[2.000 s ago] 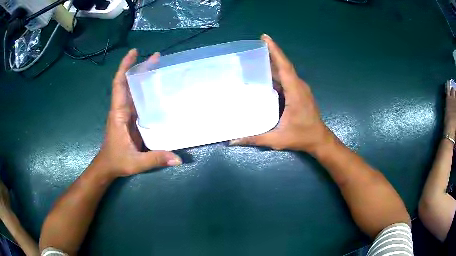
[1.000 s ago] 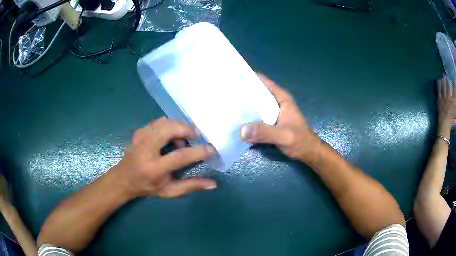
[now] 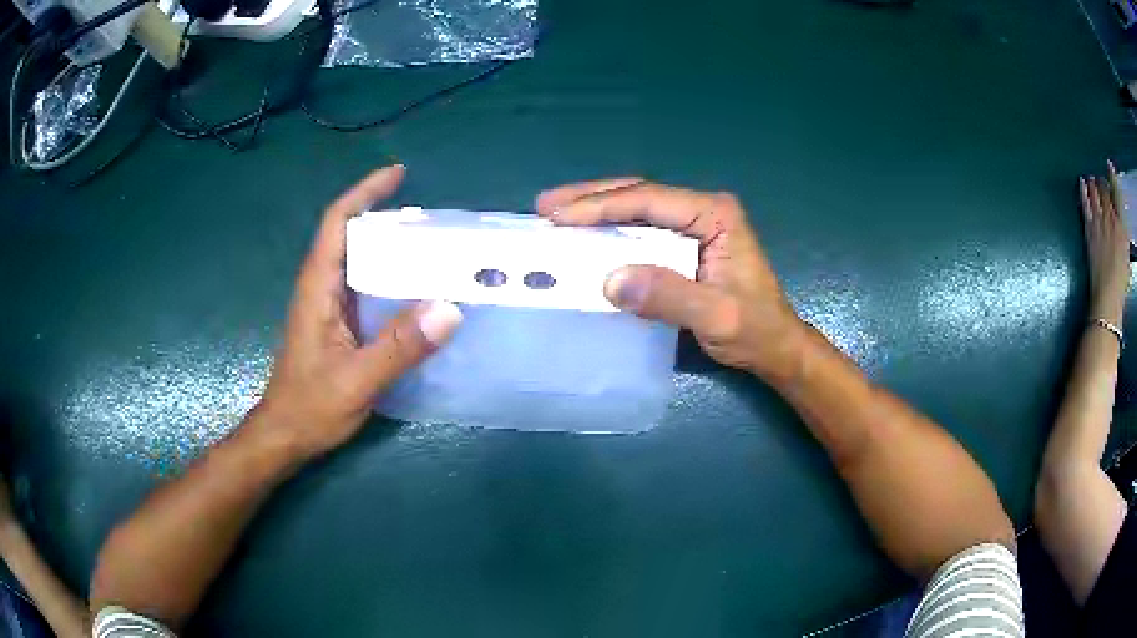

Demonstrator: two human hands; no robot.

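Observation:
A whole unit is held side-on above the green mat, in the middle of the view. Its white top cover (image 3: 424, 259) is uppermost, with two small dark round holes in its side. The translucent frosted tub (image 3: 536, 370) is below the cover. My left hand (image 3: 343, 330) grips the left end, thumb on the front near the cover's lower edge. My right hand (image 3: 698, 280) grips the right end, thumb on the cover's side and fingers over the top. The inside of the unit cannot be made out.
A white power strip (image 3: 256, 18) and black cables (image 3: 231, 125) lie at the upper left. A clear plastic bag (image 3: 436, 31) lies at the top. Another person's hand and forearm (image 3: 1103, 262) rest at the right edge. Another forearm (image 3: 44, 561) shows at the lower left.
The unit has been turned from a tilted position to level, with the white cover now on top and the side holes showing. My left hand has closed on its left end again.

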